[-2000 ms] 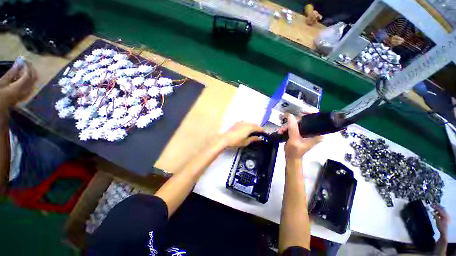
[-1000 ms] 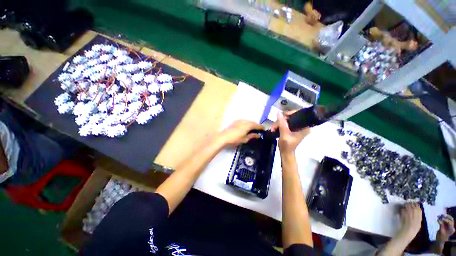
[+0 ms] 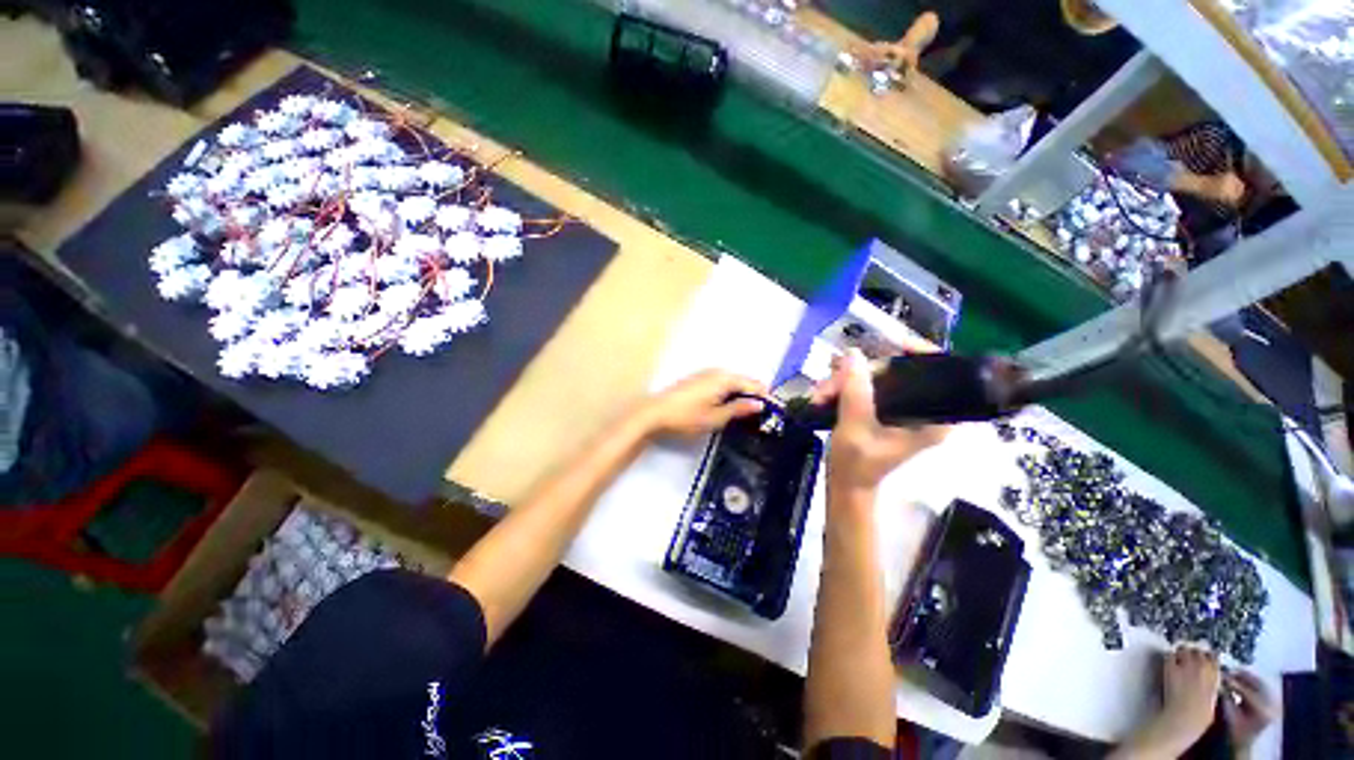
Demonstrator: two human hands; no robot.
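A black plastic housing (image 3: 743,512) lies open side up on the white sheet (image 3: 695,330), with a round detail and grille-like ribs inside. My left hand (image 3: 710,404) is at its far end, fingers on a small dark part at the edge; the fingertips are partly hidden. My right hand (image 3: 869,431) grips the black electric screwdriver (image 3: 939,389), tilted nearly flat, its tip end over the housing's far edge. The exact tip is hard to see. The screw feeder (image 3: 888,297), blue side and pale front, stands just behind. A second open housing (image 3: 962,601) lies to the right.
Wired white parts (image 3: 334,238) are heaped on a black mat (image 3: 389,431) at left. Small metal-and-black parts (image 3: 1136,542) lie at right, near another person's hands (image 3: 1188,698). A green conveyor (image 3: 520,112) carries a black housing (image 3: 668,57). A cardboard box (image 3: 193,639) stands lower left.
My right hand and the screwdriver dipped slightly left, then returned right, the screwdriver lying flatter. My left hand stays at the housing's far end. The neighbour's hands have moved lower left at the right side.
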